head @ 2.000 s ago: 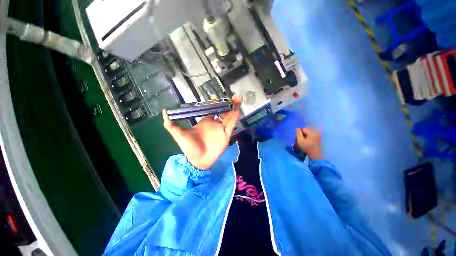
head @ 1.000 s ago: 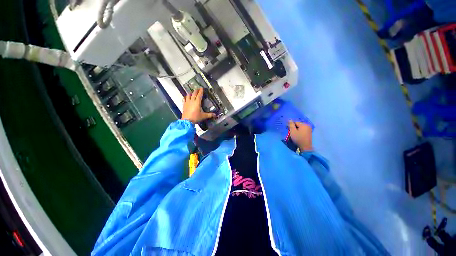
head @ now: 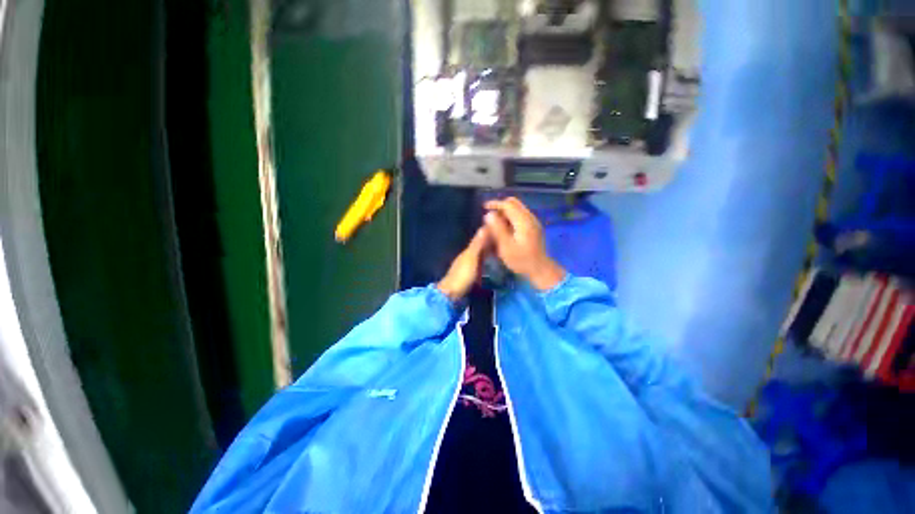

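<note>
My left hand (head: 466,269) and my right hand (head: 521,241) are close together in front of my chest, just below the machine's front panel. Their fingers meet or overlap. The picture is blurred, and whether something small lies between them cannot be told. The white machine (head: 552,122) stands beyond them, with a small screen (head: 543,175) and a red button (head: 640,181) on its front. A shiny, pale-and-dark device unit (head: 484,106) appears to sit in the machine's left fixture. The right fixture (head: 627,95) is dark.
A yellow-orange screwdriver (head: 363,207) lies on the green bench strip (head: 331,291) at the left. The dark green conveyor (head: 110,251) runs further left. A blue basket (head: 582,246) is below the machine at the right. Red and white stacked trays (head: 865,326) stand across the aisle.
My left hand held a dark device, then reached to the machine's left fixture, and has now come back. My right hand has moved inward to meet it. The view has turned and shifted.
</note>
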